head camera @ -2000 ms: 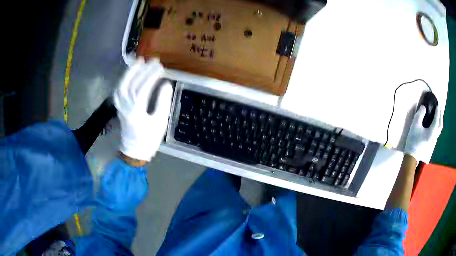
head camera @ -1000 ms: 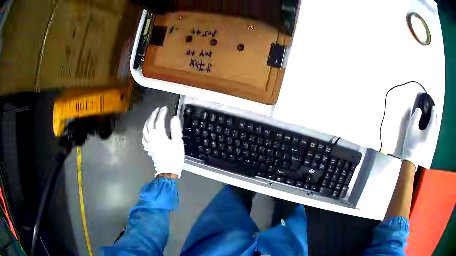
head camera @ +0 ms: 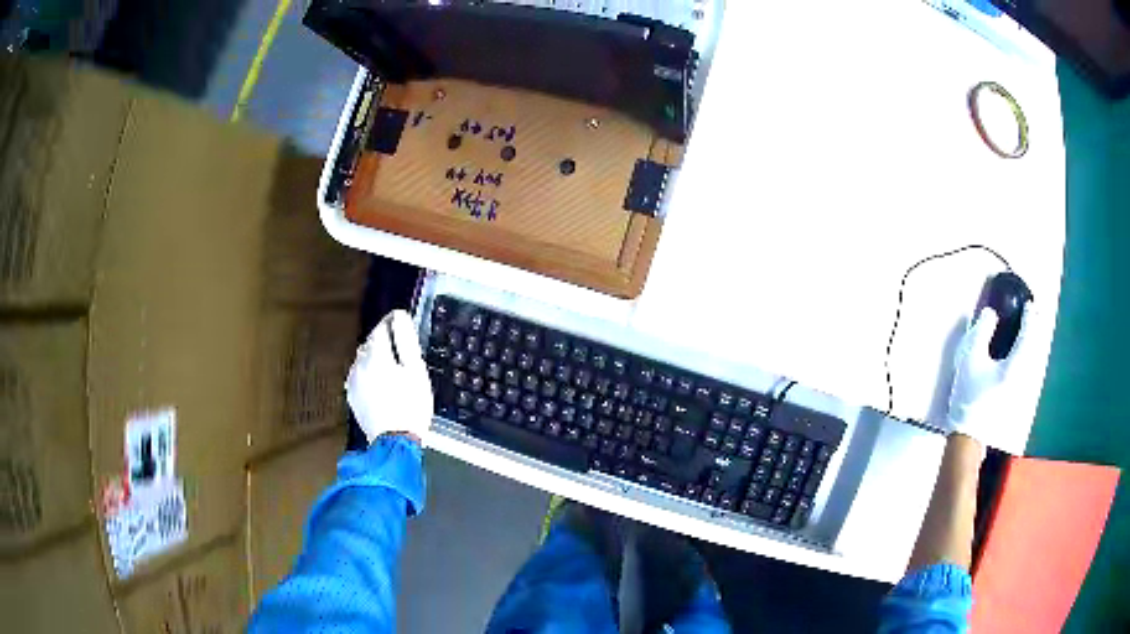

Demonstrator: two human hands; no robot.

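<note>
My right hand (head camera: pixel 981 372), in a white glove, rests on the black mouse (head camera: pixel 1006 310) at the right side of the white table. My left hand (head camera: pixel 392 382), also gloved in white, is at the left end of the black keyboard (head camera: pixel 632 409), on the edge of its pull-out shelf; its fingers look bent together and I see nothing in it. The brown marking fixture (head camera: pixel 533 198) with handwritten marks and black blocks has no tablet on it.
Stacked cardboard boxes (head camera: pixel 186 322) fill the left side beside the table. A dark panel (head camera: pixel 521 62) stands behind the fixture. A tape roll (head camera: pixel 999 120) lies on the table (head camera: pixel 793 211). An orange-red pad (head camera: pixel 1047 533) is at the lower right, by a green bench.
The cardboard boxes have come in closer at the left, and the yellow equipment is out of view. My left hand has closed its spread fingers at the shelf edge. My right hand stays on the mouse.
</note>
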